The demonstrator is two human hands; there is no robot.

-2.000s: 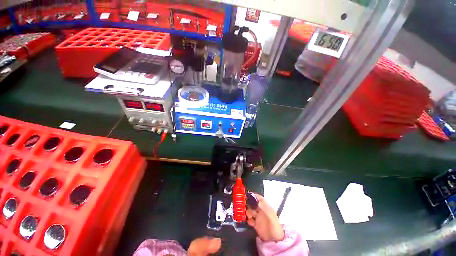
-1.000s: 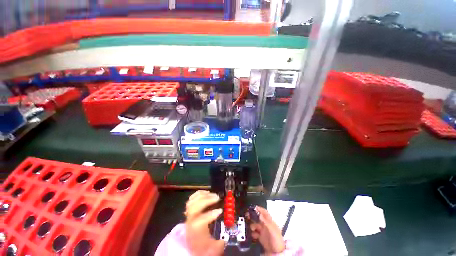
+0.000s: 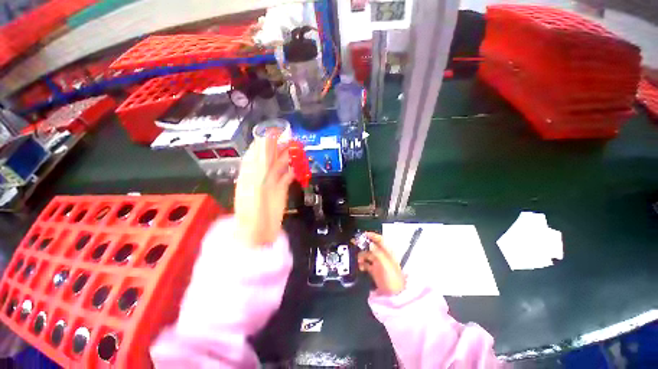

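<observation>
The toggle clamp's red ribbed handle (image 3: 299,164) stands raised, with my left hand (image 3: 263,191) closed around it. Below it the silver-white nest plate (image 3: 332,262) of the fixture shows; no round workpiece can be made out on it. The black fixture block (image 3: 328,198) is behind. My right hand (image 3: 381,265) is just right of the plate and holds a small round dark-and-silver workpiece (image 3: 362,241) between its fingers. A small white label with black marks (image 3: 312,325) lies on the bench in front of the fixture.
A red parts tray (image 3: 162,288) is at left. A record sheet (image 3: 451,263) with a pen (image 3: 412,246) and crumpled white paper (image 3: 530,242) lie right. The power supply (image 3: 216,160), blue box (image 3: 325,148) and metal post (image 3: 422,108) stand behind. Red trays (image 3: 559,72) are stacked back right.
The red handle has gone from lowered over the plate to raised, with my left hand now on it. The plate is uncovered. My right hand remains beside the fixture. The camera view has shifted.
</observation>
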